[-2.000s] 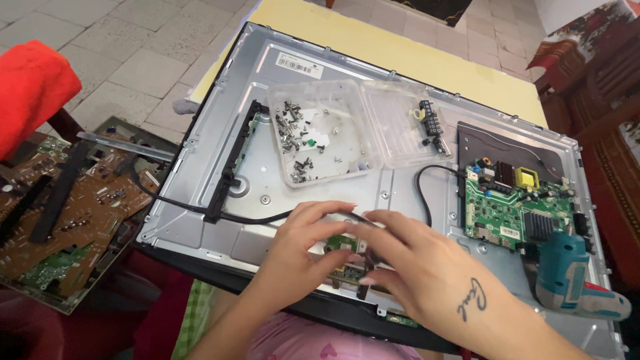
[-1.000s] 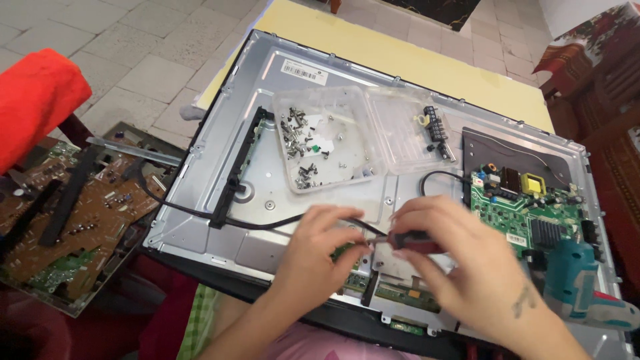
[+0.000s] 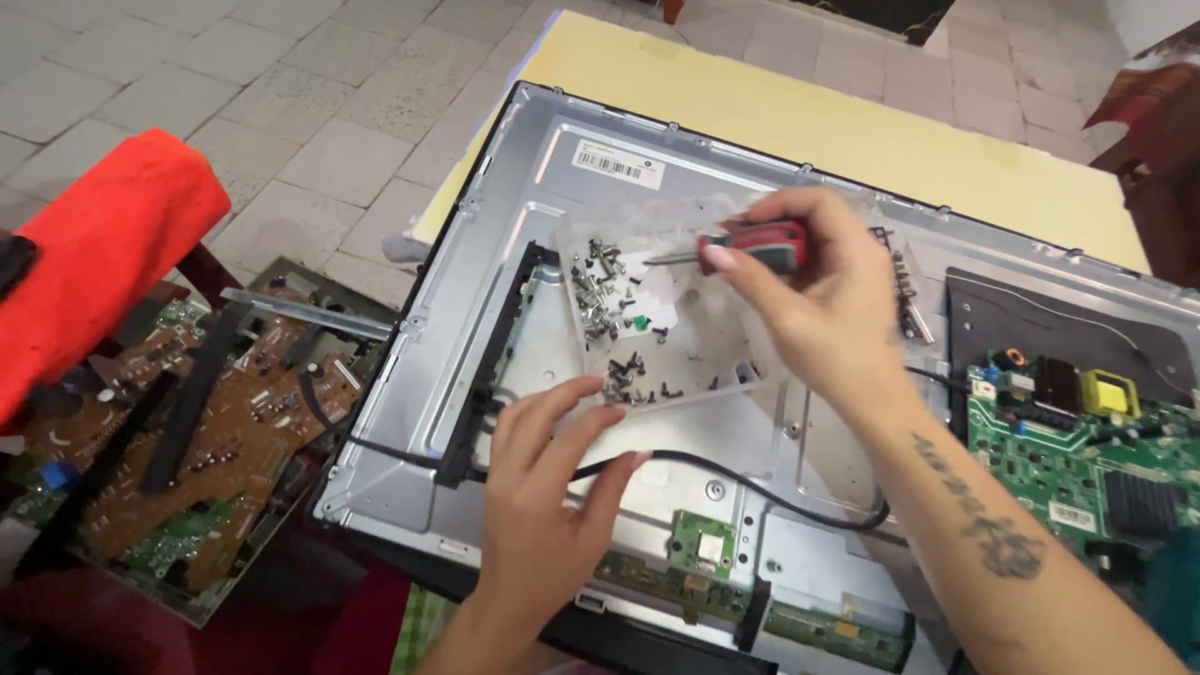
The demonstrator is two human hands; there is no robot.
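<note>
My right hand [image 3: 816, 272] grips a red and black screwdriver [image 3: 759, 251] above a clear plastic box [image 3: 703, 375], its metal tip pointing left. Loose screws [image 3: 600, 291] lie in the box's left half and along its near side. At the box's near left corner, my left hand [image 3: 553, 478] has its fingers apart, with fingertips at the wall and no object visible in it. A black cable [image 3: 750, 483] runs beside its thumb. All this rests over the metal back of a flat-panel display [image 3: 562, 141]. Near its lower edge sits a small green circuit board [image 3: 703, 544].
A green circuit board [image 3: 1050, 459] with a dark heatsink is at the right. Black bits [image 3: 905, 291] lie beyond my right hand. Left of the panel, a brown circuit board [image 3: 262, 412] lies lower down, near a red-orange cloth [image 3: 122, 253]. Yellow sheeting [image 3: 797, 103] extends behind the panel.
My right hand has moved up from the panel's lower part to above the screw box with the screwdriver. My left hand has moved left to the box's near corner. The small green board is now uncovered.
</note>
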